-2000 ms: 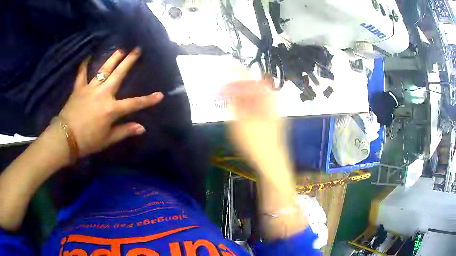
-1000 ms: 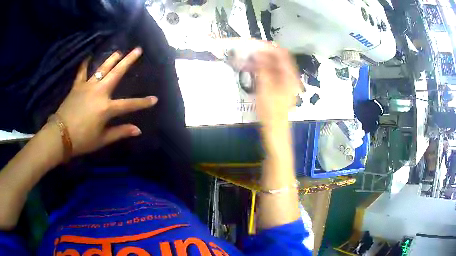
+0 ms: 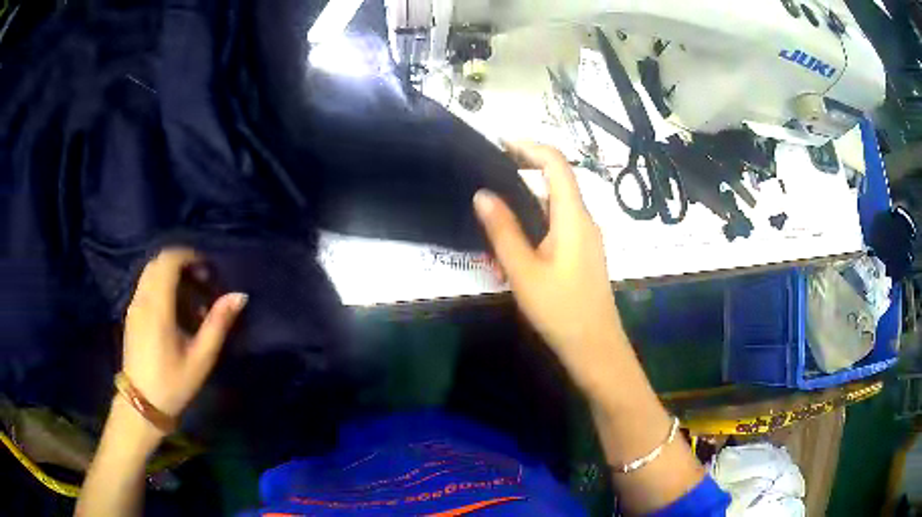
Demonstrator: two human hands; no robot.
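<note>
The large dark navy garment (image 3: 131, 172) fills the left side and hangs over my lap. A flap of it extends right across the white table, below the needle area. My left hand (image 3: 177, 328) holds a fold of the cloth at the lower left, thumb and fingers curled on it. My right hand (image 3: 551, 252) grips the right end of the flap between thumb and fingers. The white sewing machine (image 3: 728, 66) with blue lettering stands at the top. Black shears (image 3: 639, 141) lie open on the table right of my right hand.
Silvery snips (image 3: 576, 116) lie left of the shears. Black fabric scraps (image 3: 723, 172) lie right of them. A blue bin (image 3: 799, 328) with a pale bag is at the table's right end. White cloth (image 3: 758, 480) is below it. Ruler marks run along the table's front edge.
My right hand has moved from above the table by the shears onto the cloth. My left hand has gone from spread flat to curled, lower down. A cloth flap now extends rightward over the table.
</note>
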